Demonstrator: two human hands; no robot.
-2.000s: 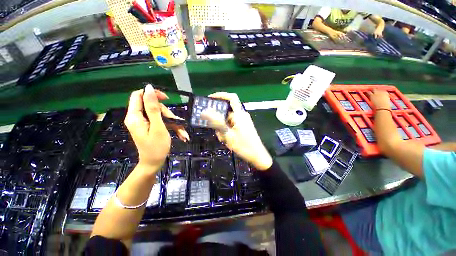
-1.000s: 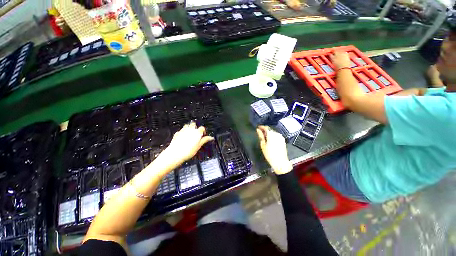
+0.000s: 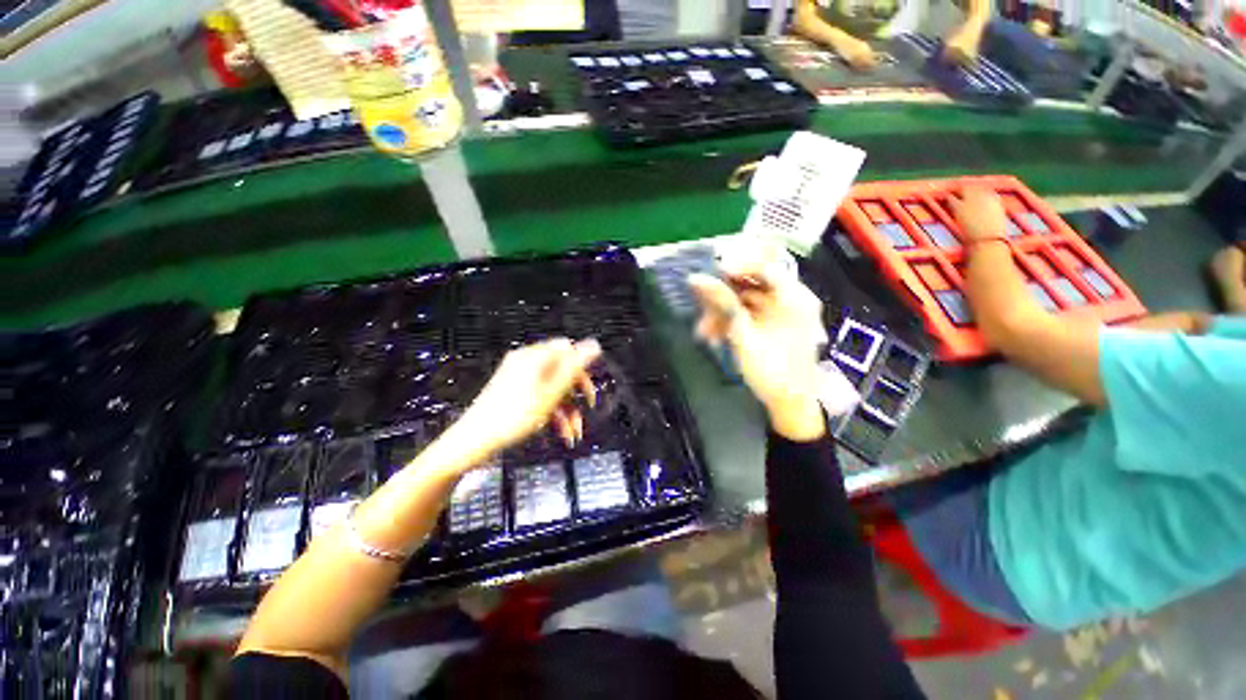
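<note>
My left hand (image 3: 526,397) is over the shiny black blister tray (image 3: 396,342), fingers bent; any dark part in it is lost against the tray. Several tray pockets along the near row hold pale gridded keypads (image 3: 541,494). My right hand (image 3: 769,335) is raised right of the tray, in front of the small white fan (image 3: 806,187). A blurred blue-grey piece (image 3: 686,287), looking like a keypad, is at its fingertips. My right hand largely hides the keypad stacks. Dark open frames (image 3: 885,387) lie just right of it.
A second shiny black tray (image 3: 96,465) is at the left. A neighbour's arm reaches over a red tray (image 3: 943,308) at the right. Behind are a green belt (image 3: 574,192), a tool cup (image 3: 403,96) on a post, and far-side trays (image 3: 697,85).
The black-framed keypad seen between my hands earlier is no longer visible there. My right hand went down to the keypad stacks, then rose with a blue-grey piece. My left hand stays over the tray.
</note>
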